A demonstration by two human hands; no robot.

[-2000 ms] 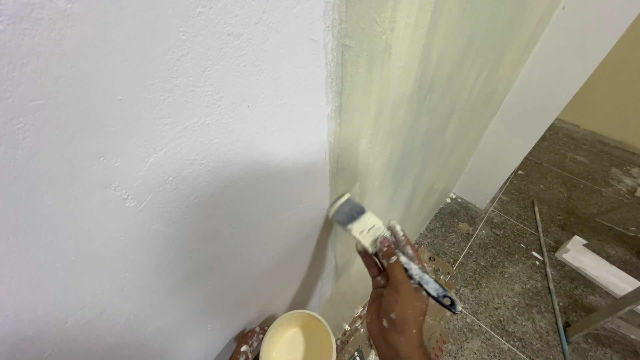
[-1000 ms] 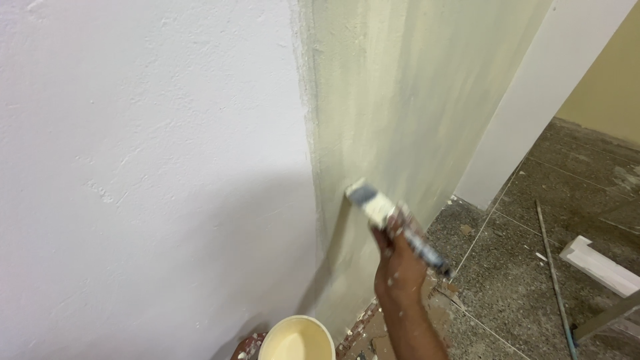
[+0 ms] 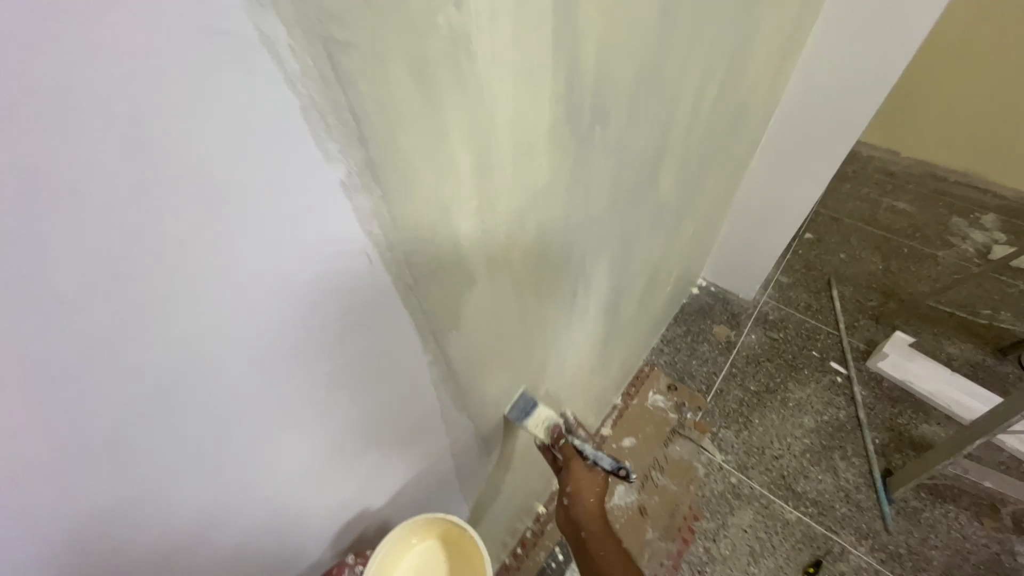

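My right hand (image 3: 574, 464), flecked with paint, grips a flat paintbrush (image 3: 546, 422) by its ferrule and dark handle. The bristle tips touch the lower part of the pale green painted wall section (image 3: 512, 264). To the left, a rough edge divides this section from the white wall (image 3: 176, 264). At the bottom, my left hand (image 3: 350, 565) shows only in part, beside a round cream container (image 3: 432, 552) with cream paint inside; it holds the container, its fingers mostly hidden below the frame.
Paint-stained cardboard (image 3: 660, 456) lies on the speckled floor at the wall's foot. Farther right are a long thin pole (image 3: 856, 392), a white angled piece (image 3: 936, 380) and a grey metal leg (image 3: 960, 440). A white column (image 3: 824, 120) stands beyond the green section.
The brush in my right hand has moved down the green section, closer to the floor. The container stays at the bottom of the view, which has shifted and tilted.
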